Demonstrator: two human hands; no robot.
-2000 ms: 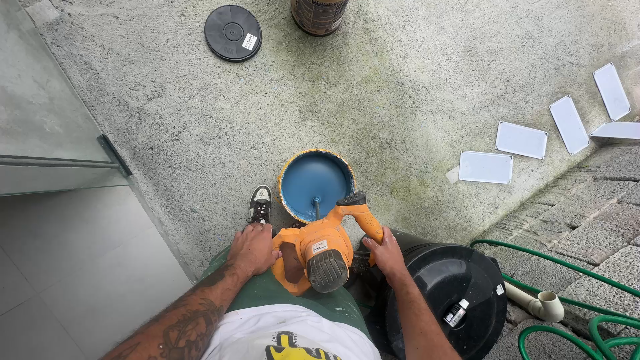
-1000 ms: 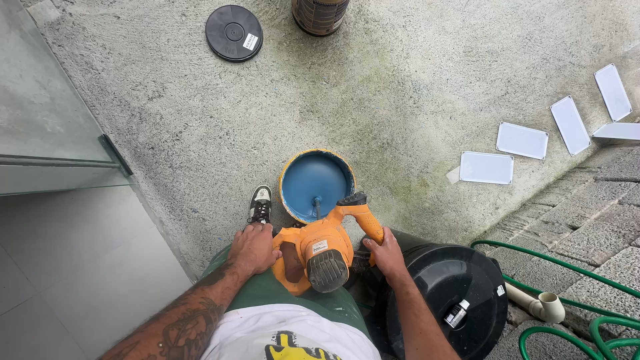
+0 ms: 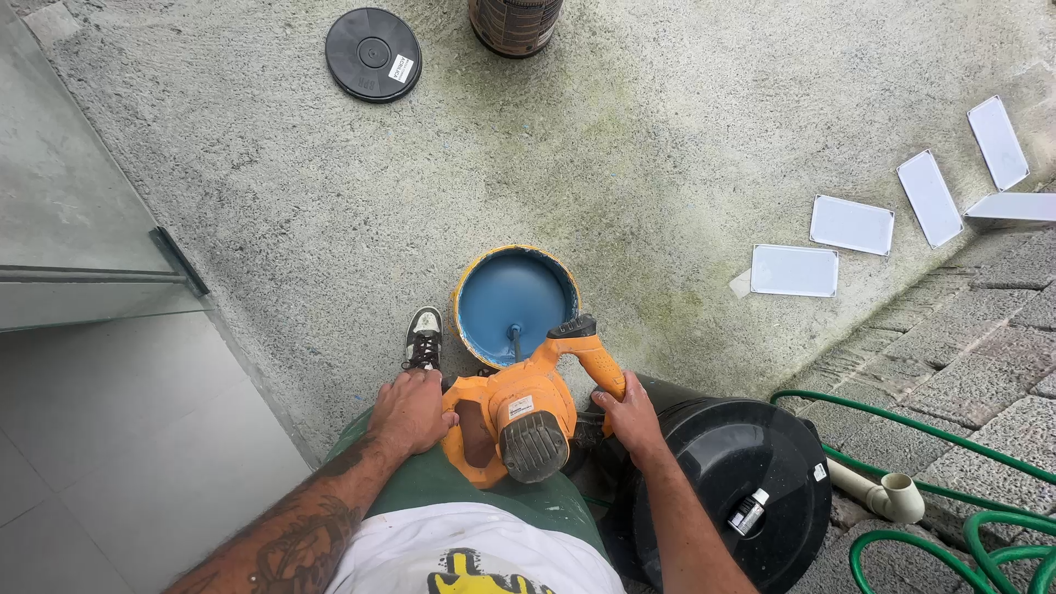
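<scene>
An orange and black handheld power mixer point(image 3: 532, 412) is held over my lap by its two side handles. My left hand point(image 3: 412, 412) grips the left handle, and my right hand point(image 3: 634, 415) is closed round the right one. From the mixer a metal shaft point(image 3: 516, 342) runs down into blue paint point(image 3: 503, 297), where its lower end is hidden. The paint fills much of a round bucket with a yellow, paint-smeared rim point(image 3: 459, 285), which stands on the concrete just in front of me.
A black lid point(image 3: 373, 55) and a brown container point(image 3: 516, 25) are ahead. White rectangular panels point(image 3: 794, 271) lie at the right by a block wall point(image 3: 949, 363). Near my right arm are a black lidded bin point(image 3: 734, 487), a green hose point(image 3: 916, 425) and a plastic pipe point(image 3: 899, 497). A glass panel point(image 3: 74, 165) stands left.
</scene>
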